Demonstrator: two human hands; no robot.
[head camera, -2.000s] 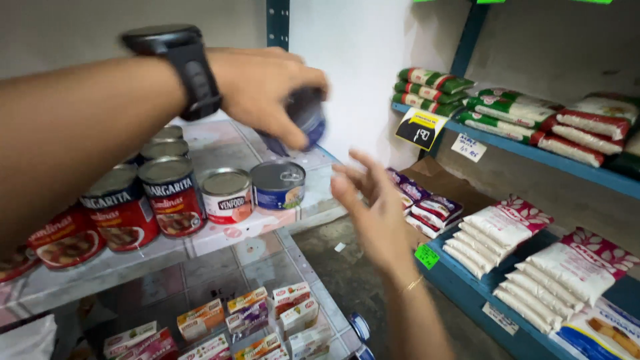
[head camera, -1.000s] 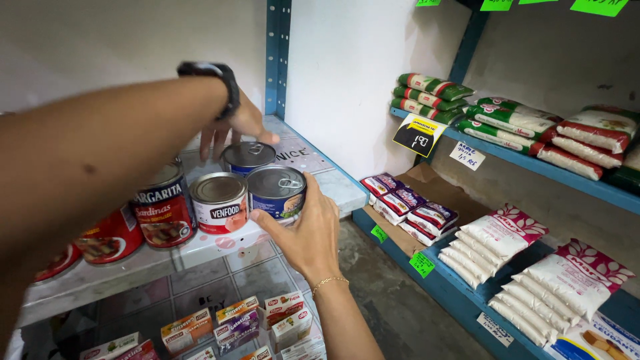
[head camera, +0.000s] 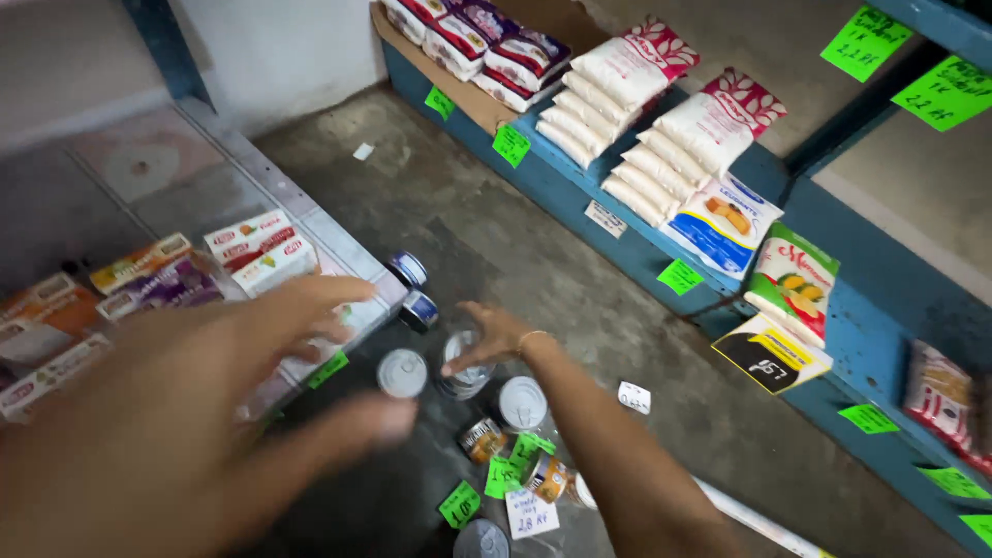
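Observation:
My left hand (head camera: 310, 372), large and blurred at the left, has its fingers and thumb apart with nothing between them. Over a clear-sided or shiny can (head camera: 465, 372) on the floor is my right hand (head camera: 492, 337), thumb across its top; whether it grips is unclear. Beside that can stands another silver-topped can (head camera: 402, 373), and a third (head camera: 523, 403) is nearer my right forearm. Two blue-labelled cans (head camera: 419, 310) lie by the shelf corner. Orange-and-black labelled cans (head camera: 483, 440) lie on their sides among green price tags (head camera: 460, 504). One more can (head camera: 481, 540) shows at the bottom edge.
Small boxes (head camera: 275, 263) rest on the low tiled shelf (head camera: 232, 174) at the left. A blue shelf (head camera: 558, 205) on the right holds white bags (head camera: 635, 66), flat packets (head camera: 725, 225) and a green-and-white bag (head camera: 794, 283). A white card (head camera: 635, 397) and a pale pole (head camera: 759, 519) lie on the floor.
The view has swung down to the floor. My hands have left the cans on the upper shelf, where one second ago they were at blue-labelled cans; my right hand is now at floor cans.

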